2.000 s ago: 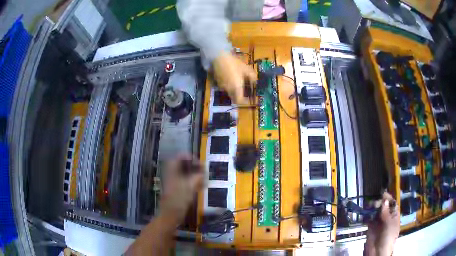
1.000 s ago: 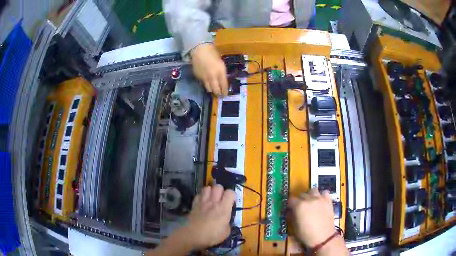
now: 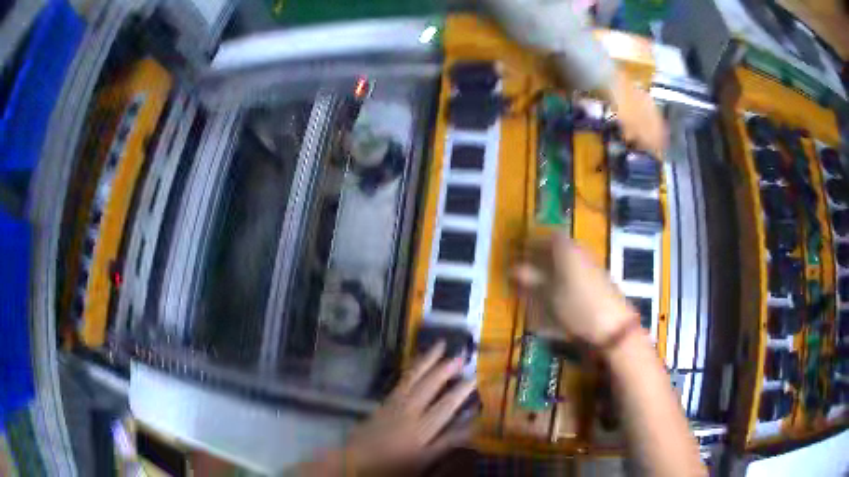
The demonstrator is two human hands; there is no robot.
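Observation:
An orange test tray point(image 3: 503, 233) lies in front of me with a white socket strip point(image 3: 463, 200) on each side and green circuit boards point(image 3: 535, 377) down its centre. My left hand point(image 3: 424, 401) rests with spread fingers on a black power adapter point(image 3: 445, 343) at the near end of the left strip. My right hand point(image 3: 568, 284), blurred, is over the tray's centre; whether it holds anything cannot be made out. More black adapters point(image 3: 475, 93) sit at the far left, and others point(image 3: 640, 212) on the right strip.
A person's hand point(image 3: 640, 121) reaches over the tray's far right part. Silver rails point(image 3: 298, 224) and round metal parts point(image 3: 349, 312) lie left of the tray. A loaded orange tray point(image 3: 745, 279) is at the right, another tray point(image 3: 102, 307) far left. Blue crates point(image 3: 47, 102) stand at the left edge.
The view has shifted. My right hand has moved away from me to the tray's centre. My left hand's fingers have spread onto an adapter. The other person's hand has moved from the left strip to the right.

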